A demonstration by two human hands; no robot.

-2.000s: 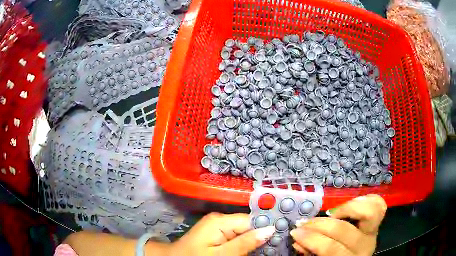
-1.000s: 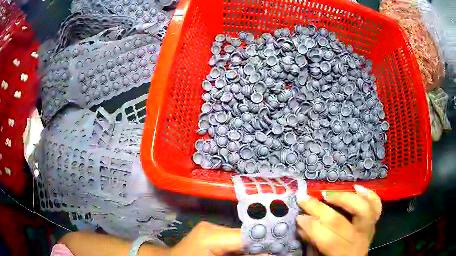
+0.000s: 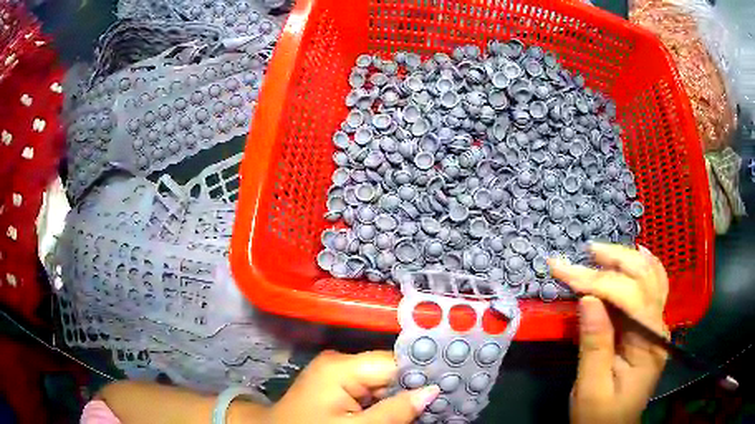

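Note:
My left hand (image 3: 352, 387) pinches a grey moulded sheet (image 3: 455, 377) by its left edge, at the basket's front rim. The sheet's lower part has rows of raised domes; above them is a row of round holes with red showing through, and a lattice end hangs over the rim. My right hand (image 3: 621, 323) is off the sheet, over the basket's front right rim, fingers apart, with a thin dark stick-like thing across it; whether it is held is unclear. Many loose grey caps (image 3: 488, 166) lie in the red basket (image 3: 277, 302).
Sheets with domes (image 3: 186, 112) are stacked left of the basket, with holed waste webs (image 3: 141, 273) below them. Red patterned fabric (image 3: 25, 157) is at the far left. A clear bag of orange-pink parts (image 3: 683, 66) and a crumpled beige-grey item (image 3: 724, 190) lie on the right.
My right hand has let go of the sheet and moved right and up over the basket rim. The sheet's top dome row now shows as holes. My left hand still holds the sheet.

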